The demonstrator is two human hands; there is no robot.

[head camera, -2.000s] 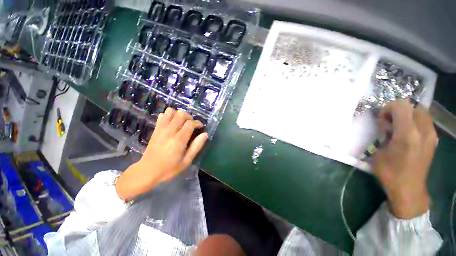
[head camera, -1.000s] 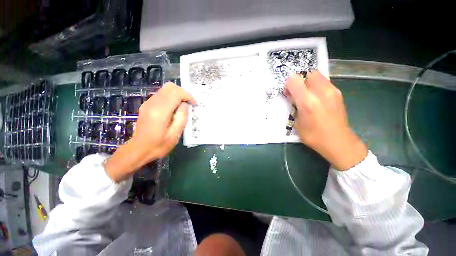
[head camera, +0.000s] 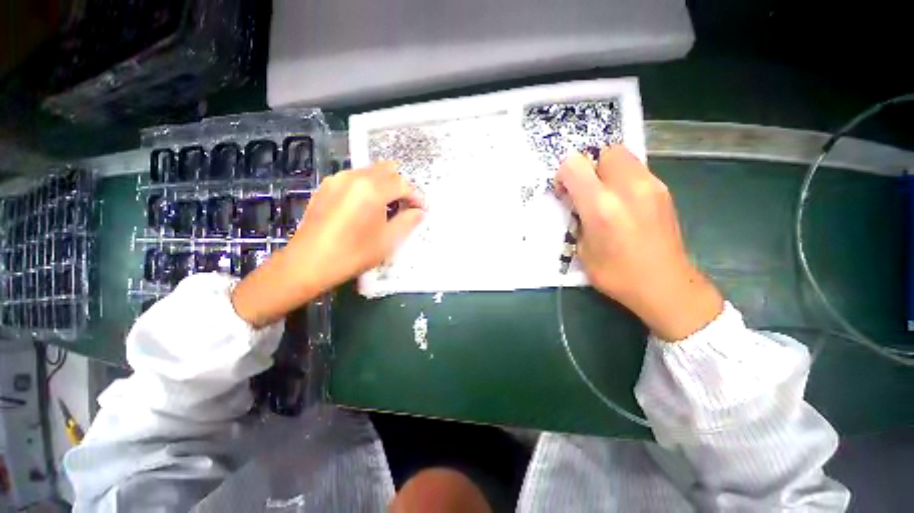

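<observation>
The white parts tray (head camera: 461, 286) has a wide left compartment with fine grey-brown specks (head camera: 403, 145) and a narrow right one heaped with small dark and silvery parts (head camera: 571, 128). My left hand (head camera: 356, 220) is over the tray's left side, its fingers closed on a black housing (head camera: 399, 207), mostly hidden by them. My right hand (head camera: 636, 225) grips a slim black-and-tan suction pen (head camera: 569, 245) at the right compartment's lower edge; its tip is hidden by the fingers.
A clear blister tray of black housings (head camera: 231, 215) lies left, a second one (head camera: 45, 250) farther left. Dark stacked trays (head camera: 160, 55) are upper left, a grey-white slab (head camera: 471, 45) behind. A thin hose (head camera: 802, 220) loops right. Loose silvery bits (head camera: 421, 331) lie on the mat.
My left hand has moved from the blister tray to over the parts tray. My right hand stays by the small parts with the pen. The view has turned and shifted.
</observation>
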